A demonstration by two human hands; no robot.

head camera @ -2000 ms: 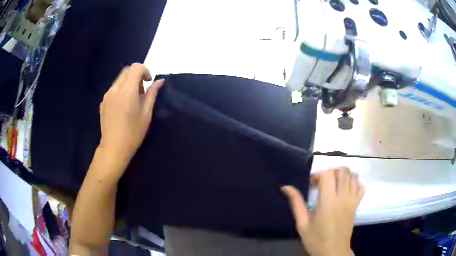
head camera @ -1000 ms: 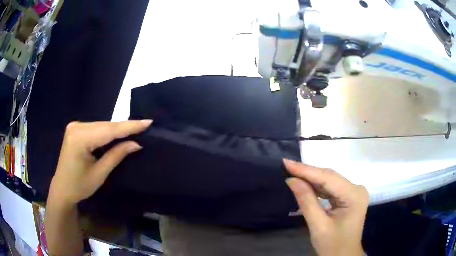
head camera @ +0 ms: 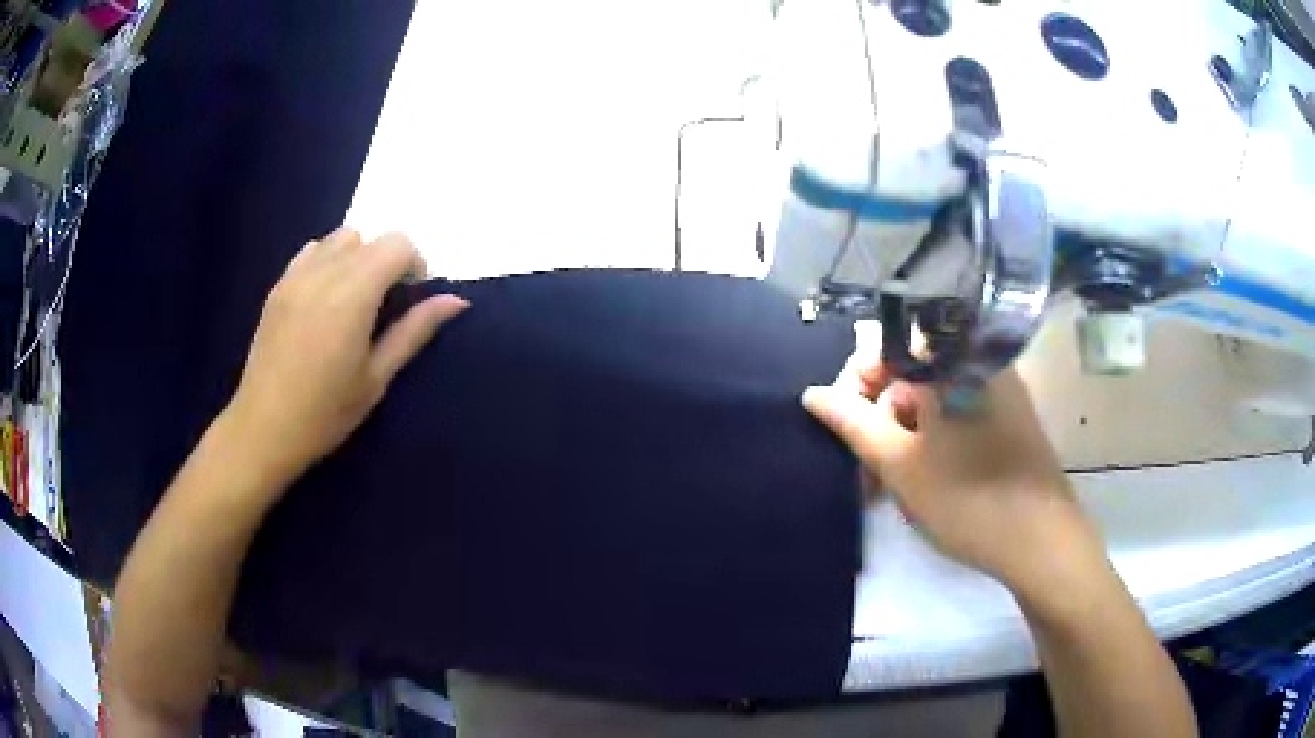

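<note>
A dark cloth panel (head camera: pixel 620 519) lies flat on the white table, its curved upper edge running left from beneath the machine head. My left hand (head camera: pixel 339 332) is at its upper left corner and holds it, with the thumb on top and the fingers bent at the edge. My right hand (head camera: pixel 966 461) is at its upper right edge, under the white sewing machine head (head camera: pixel 894 130). The right thumb lies on the cloth; the other fingertips are partly hidden by the head, so their grip is unclear. The needle and foot cannot be made out.
Another long dark cloth (head camera: pixel 217 216) lies along the left side. A thin wire outline (head camera: pixel 679 188) is on the white table (head camera: pixel 548 130) left of the head. The beige machine bed (head camera: pixel 1183 404) is at the right. Cluttered items and plastic are at the far left.
The raised fold has been laid down and the panel is now flat with its edge at the top. My right hand has moved up under the head. My left hand has moved up to the corner.
</note>
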